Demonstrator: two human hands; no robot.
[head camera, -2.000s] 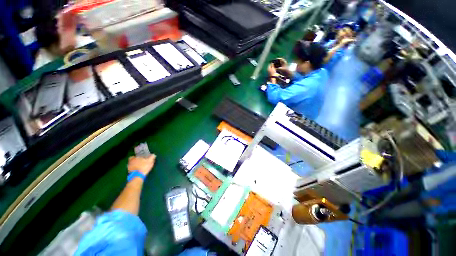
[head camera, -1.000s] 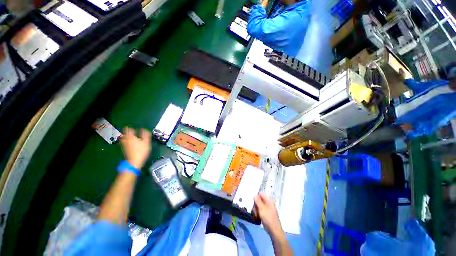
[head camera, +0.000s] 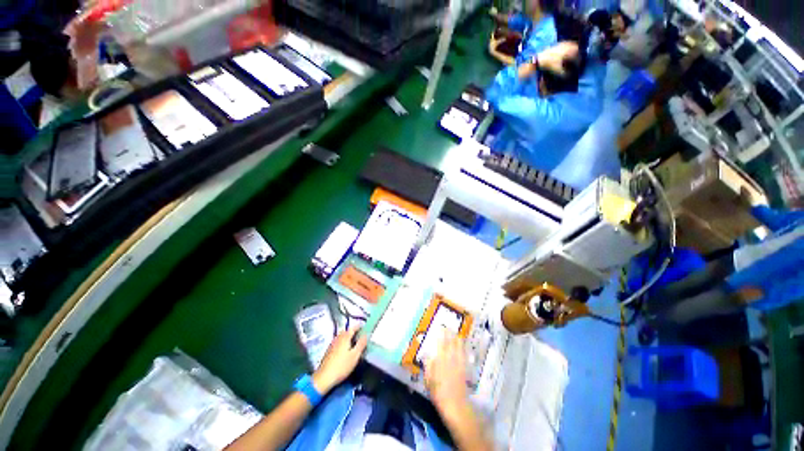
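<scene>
A phone frame (head camera: 443, 324) lies in the orange jig (head camera: 465, 323) on the machine bed, its near part hidden by my right hand. My right hand (head camera: 447, 368) is blurred over its lower end; whether the fingers grip it cannot be told. The green jig (head camera: 394, 322) beside it holds a white-faced phone part. My left hand (head camera: 339, 359), with a blue wrist strap, is at the machine's front left edge, fingers slightly apart, with nothing visible in it. A small dark spot shows at its fingertips. The brass-gold dispensing head (head camera: 522, 318) hangs right of the jigs.
A grey handheld meter (head camera: 315, 333) lies beside my left hand. A silvery plate (head camera: 255, 246) lies on the green surface. A black carrier (head camera: 189, 145) holds several phone parts. A white-faced box (head camera: 389, 236) stands left of the gantry (head camera: 498, 189). A person in blue (head camera: 538, 106) sits beyond.
The phone frame has moved from the orange jig's near end into the jig, with my right hand over it. My left hand has left the silvery plate and moved right to the machine's edge.
</scene>
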